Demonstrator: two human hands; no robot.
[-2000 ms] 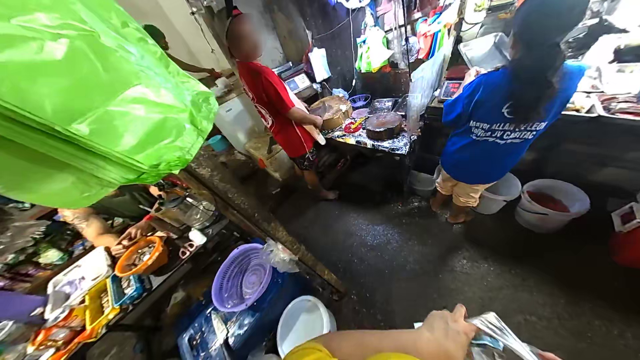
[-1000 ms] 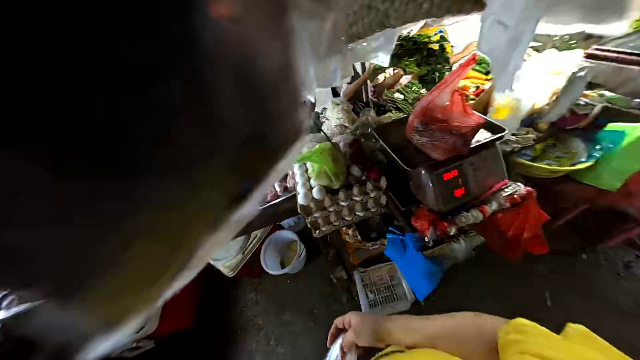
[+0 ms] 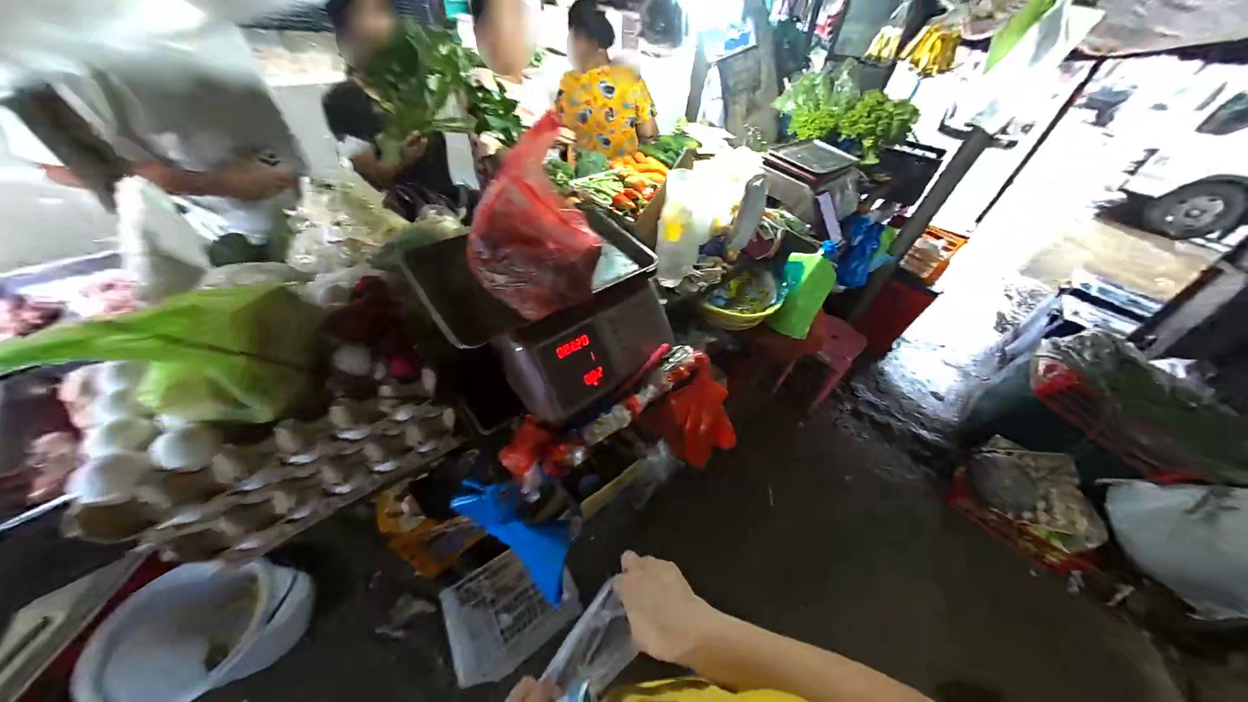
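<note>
My right hand point(image 3: 663, 606), its arm reaching in from the bottom right, pinches the upper edge of a clear plastic bag point(image 3: 603, 639). At the bottom edge only the fingers of my left hand point(image 3: 534, 690) show, at the lower end of the same bag; their grip is mostly cut off. Beyond my hands a blue plastic bag point(image 3: 531, 536) hangs over a white plastic basket point(image 3: 502, 609). Farther up, a red plastic bag point(image 3: 534, 234) rests in the pan of a digital scale point(image 3: 595, 356) with lit red digits.
Egg trays point(image 3: 292, 468) with eggs and a green plastic bag point(image 3: 224, 341) are at left, above a white bucket point(image 3: 185, 629). Filled sacks point(image 3: 1185, 541) lie at right on the dark wet floor point(image 3: 809, 556). Several people stand behind the stall, near vegetables point(image 3: 624, 185). A pink stool point(image 3: 829, 356) stands beyond.
The view has swung from the chopping-block area to the egg and scale stall, and the dark blur covering the left a second ago is gone. The clear bag remains at my hands.
</note>
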